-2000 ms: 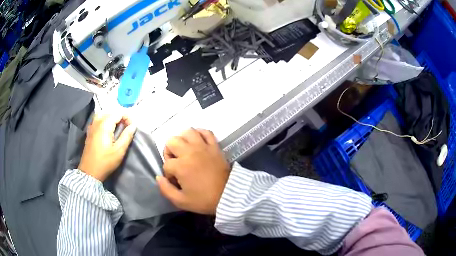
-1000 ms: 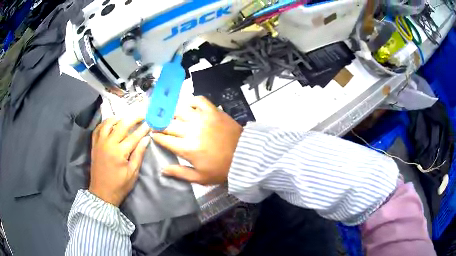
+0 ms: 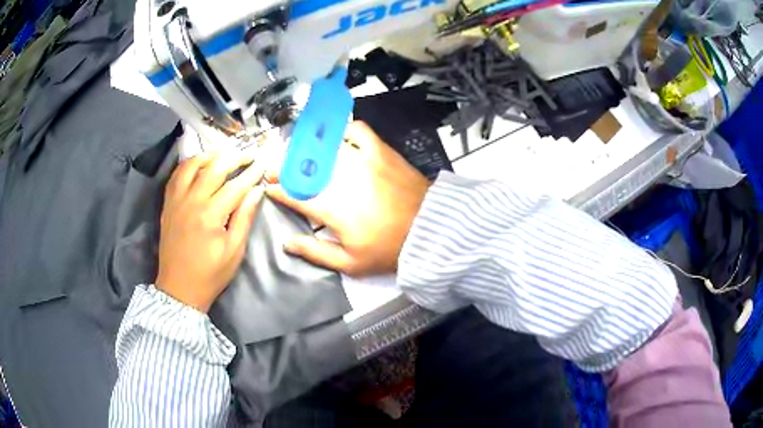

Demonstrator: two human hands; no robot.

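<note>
A dark grey garment piece [image 3: 289,288] lies under both hands and spreads left past the white sewing machine [image 3: 243,50]. My left hand [image 3: 205,221] presses on the cloth with its fingertips near the presser foot [image 3: 251,138]. My right hand [image 3: 368,209] lies beside it, fingers at the cloth edge, partly behind the blue guard [image 3: 318,138]. The fingertips of both hands meet close to the needle area. The needle itself cannot be made out. Black labels [image 3: 410,125] lie on the table behind my right hand.
Dark grey strips [image 3: 485,88] lie in a pile behind the labels. More black labels [image 3: 581,96] are to their right. A ruler [image 3: 393,330] runs along the table's front edge. A container of small items [image 3: 669,75] stands at the right. Blue crates [image 3: 736,201] and cream cord [image 3: 711,284] are beyond.
From two seconds ago, my right hand has moved from the front cloth edge up beside my left, near the needle. The view has shifted, so the machine sits further right.
</note>
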